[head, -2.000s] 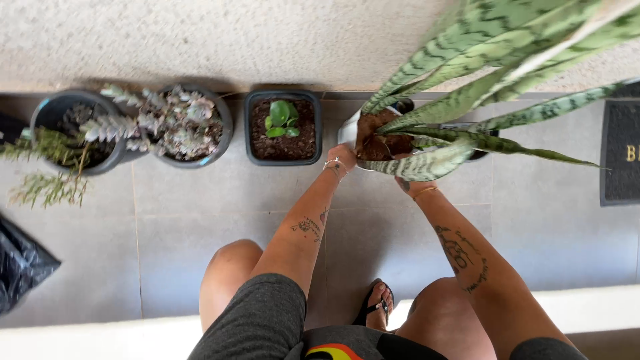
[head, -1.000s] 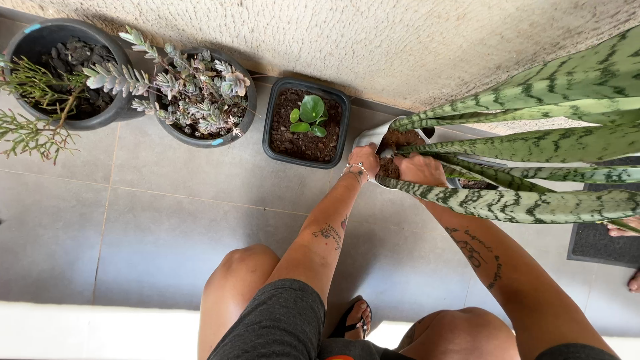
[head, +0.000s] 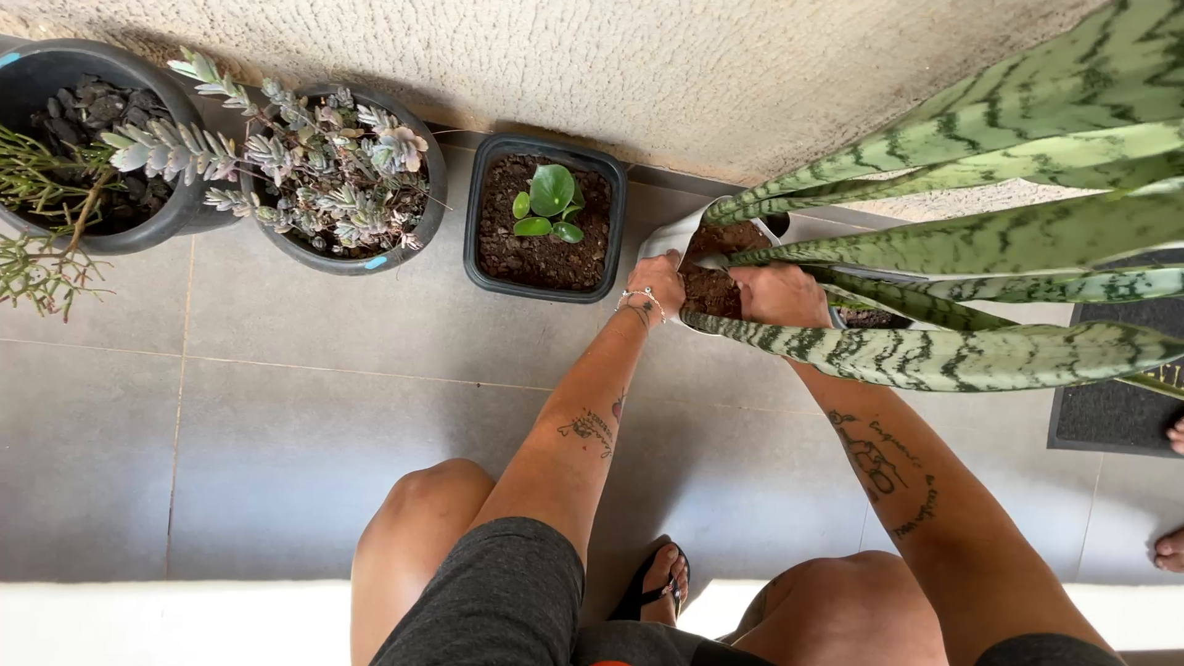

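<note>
A snake plant (head: pixel 980 236) with long banded leaves leans to the right out of a pale bag-like container (head: pixel 673 237) holding reddish-brown soil (head: pixel 717 289). My left hand (head: pixel 659 283) grips the container's near left rim. Inside the opening, my right hand (head: pixel 784 294) is at the soil among the leaf bases; its fingertips are partly hidden, so whether it grips a leaf or soil is unclear. Left of my left hand, a square black plastic pot (head: pixel 546 291) holds a small round-leaved green plant (head: pixel 552 191) in dark soil.
A round pot (head: pixel 435 199) of grey-purple succulents and another round dark pot (head: pixel 162 236) with a thin-stemmed plant stand along the textured wall (head: pixel 592 69). A dark doormat (head: pixel 1101 416) lies at the right, near another person's toes (head: pixel 1170 550). Grey tiles (head: pixel 324 444) form the floor.
My right hand has moved from the container's near right side into its opening, at the soil. My left hand remains at the rim. The view has shifted closer; another person's toes now show at the right.
</note>
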